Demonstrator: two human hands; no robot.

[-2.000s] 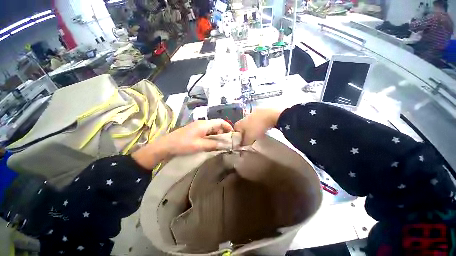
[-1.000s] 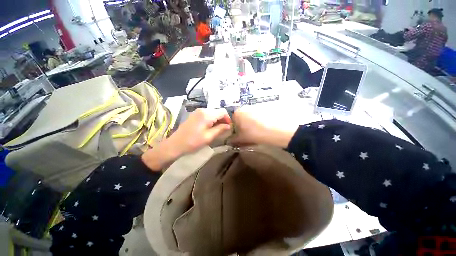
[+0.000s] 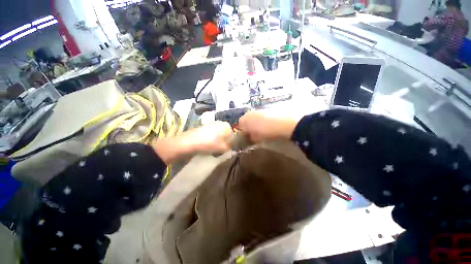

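An open beige bag body point(image 3: 258, 198) lies in front of me, its opening facing me and an inner pocket at its left side. My left hand point(image 3: 209, 139) grips the far rim of the bag, somewhat blurred. My right hand point(image 3: 266, 127) grips the same rim just right of it. The fingertips nearly meet, and what they pinch between them is hidden. The white sewing machine head with its dark cover point(image 3: 230, 116) is right behind the hands, overexposed.
A pile of beige bag bodies with yellow binding point(image 3: 88, 113) is at left. A control screen point(image 3: 356, 83) stands at upper right. A red and dark slim tool point(image 3: 341, 194) lies right of the bag. Other people and machines are in the background.
The dark machine cover, hidden one second ago, shows again above the hands. My left hand has turned knuckles-up and closed at the rim. The bag's left side has shifted and blurred.
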